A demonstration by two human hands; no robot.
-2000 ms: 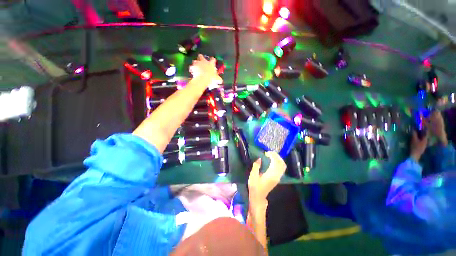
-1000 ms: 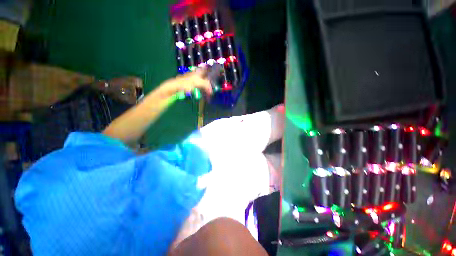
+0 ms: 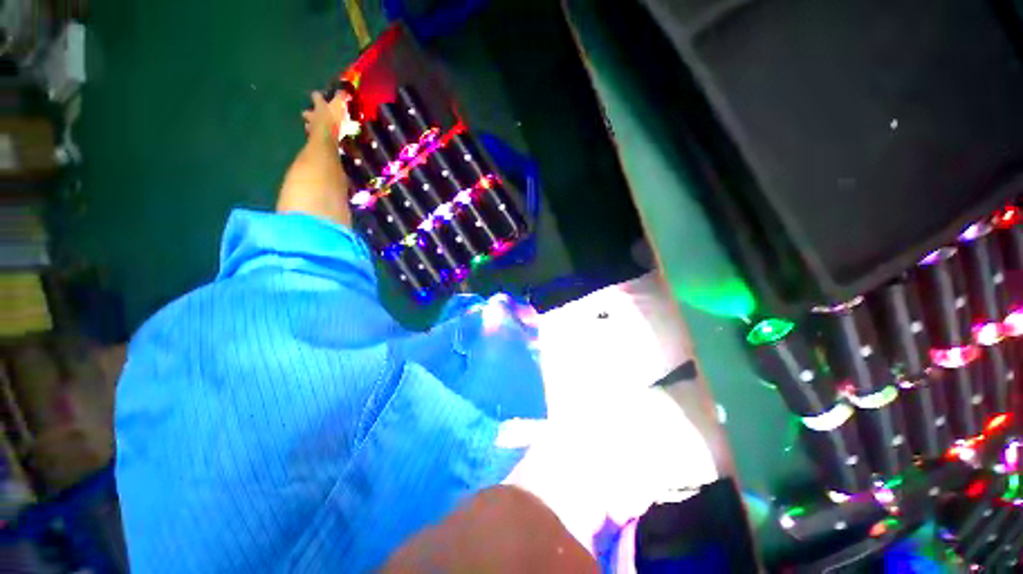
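Observation:
My left hand (image 3: 328, 117) is stretched out to the far left corner of the side tray (image 3: 384, 70). Its fingers are around a dark unit that is mostly hidden and blurred. The tray lies below bench level and holds rows of black cylindrical units (image 3: 440, 177) with white dots and pink, red, blue and green glow at their ends. The tray's far end shows bare and lit red. My right hand is not in view.
The green bench edge (image 3: 662, 235) runs down the right of my lap. On the bench are a large empty black tray (image 3: 864, 123) and rows of glowing units (image 3: 858, 348). A blue object (image 3: 525, 179) shows beside the side tray. Boxes stand far left.
My view has turned further left. My left hand has moved from the near part of the side tray to its far left corner. My right hand has left the picture since the earliest frame.

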